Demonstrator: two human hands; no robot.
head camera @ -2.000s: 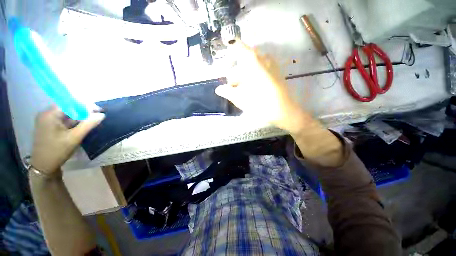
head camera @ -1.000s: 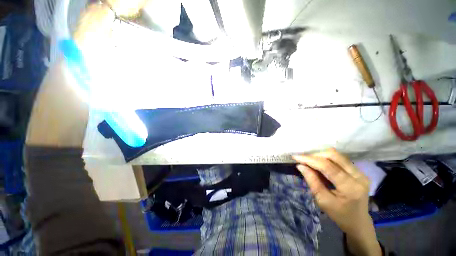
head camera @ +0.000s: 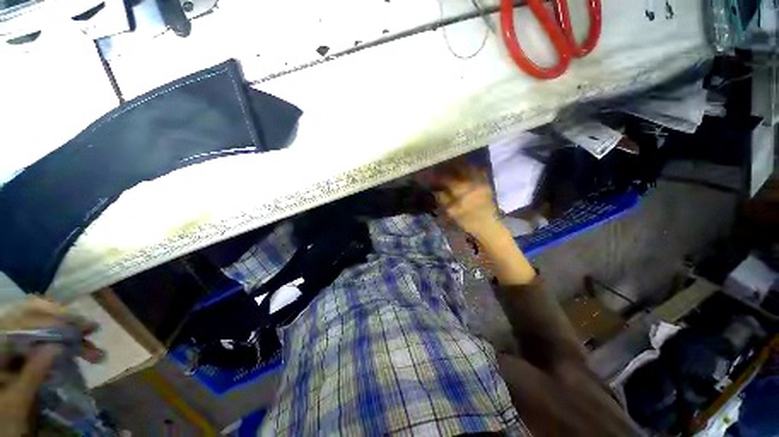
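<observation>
The dark curved panel (head camera: 154, 128), with pale stitching and a pointed dark tab at its right end, lies flat on the white table (head camera: 342, 136). My left hand (head camera: 38, 354) is at the lower left, cut off by the picture edge, just below the panel's lower left end. Its fingers are around a grey crumpled item (head camera: 61, 375), too blurred to name. My right hand (head camera: 465, 201) is blurred, below the table's front edge beside dark pieces. Its fingertips are in shadow, and whether it holds anything is hidden.
Red-handled scissors (head camera: 547, 38) lie at the table's back right. Blue baskets (head camera: 589, 224) with dark pieces and pale papers are below the table edge. An open wooden drawer or box (head camera: 120, 341) is at lower left. Plaid cloth (head camera: 384, 341) covers my lap.
The view has shifted down and right. My left hand has come from the upper left to the lower left with a grey item. My right hand has gone under the table edge.
</observation>
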